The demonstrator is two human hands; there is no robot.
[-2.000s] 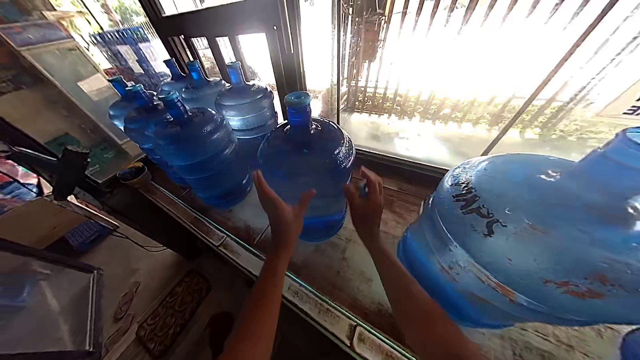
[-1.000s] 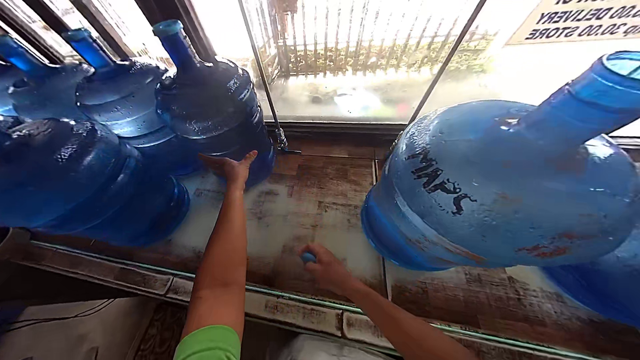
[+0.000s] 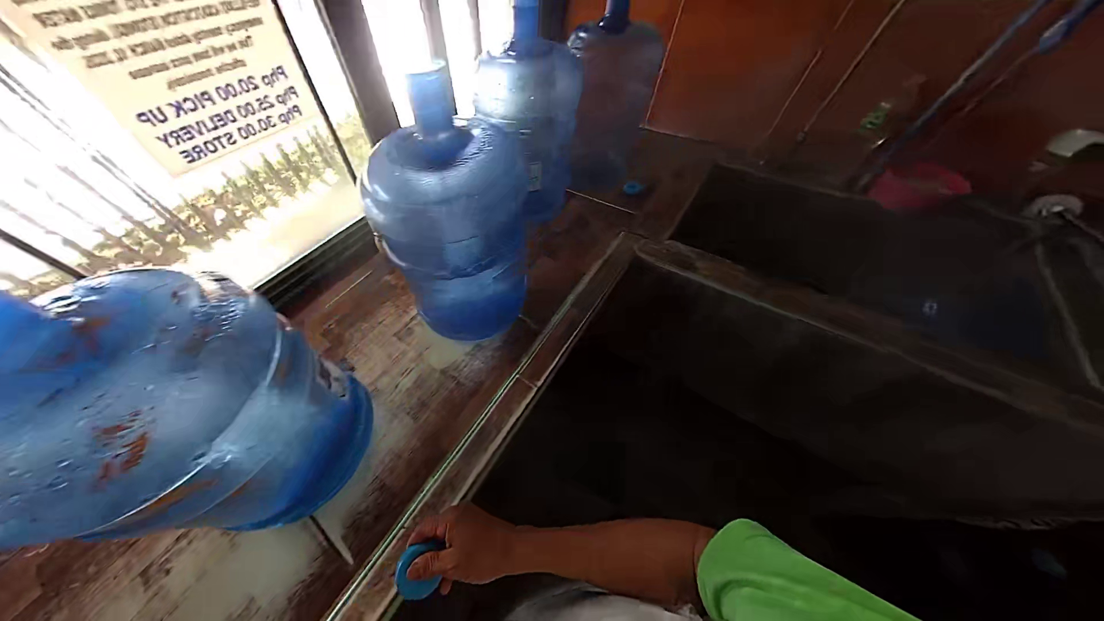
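Note:
My right hand (image 3: 461, 545) pinches a round blue bottle cap (image 3: 419, 571) at the edge of the tiled counter. My left hand is out of view. A large blue water jug (image 3: 172, 405) with dark marks and brown stains fills the left side, its neck cut off by the frame edge. Beyond my right hand, another blue water jug (image 3: 453, 224) stands upright on the counter beside the window. Two more jugs, one light blue (image 3: 530, 121) and one darker (image 3: 611, 103), stand behind it. A small blue cap (image 3: 633, 187) lies on the counter near them.
A raised tiled edge (image 3: 517, 388) borders the counter, with a dark recessed area to its right. Farther back are a pink container (image 3: 919, 185) and a red-brown wall (image 3: 733, 69). A sign (image 3: 172, 78) with reversed writing hangs at the window.
The view has swung far to the right. My left hand, which touched a jug by the window one second ago, has left the view. My right hand still holds the blue cap.

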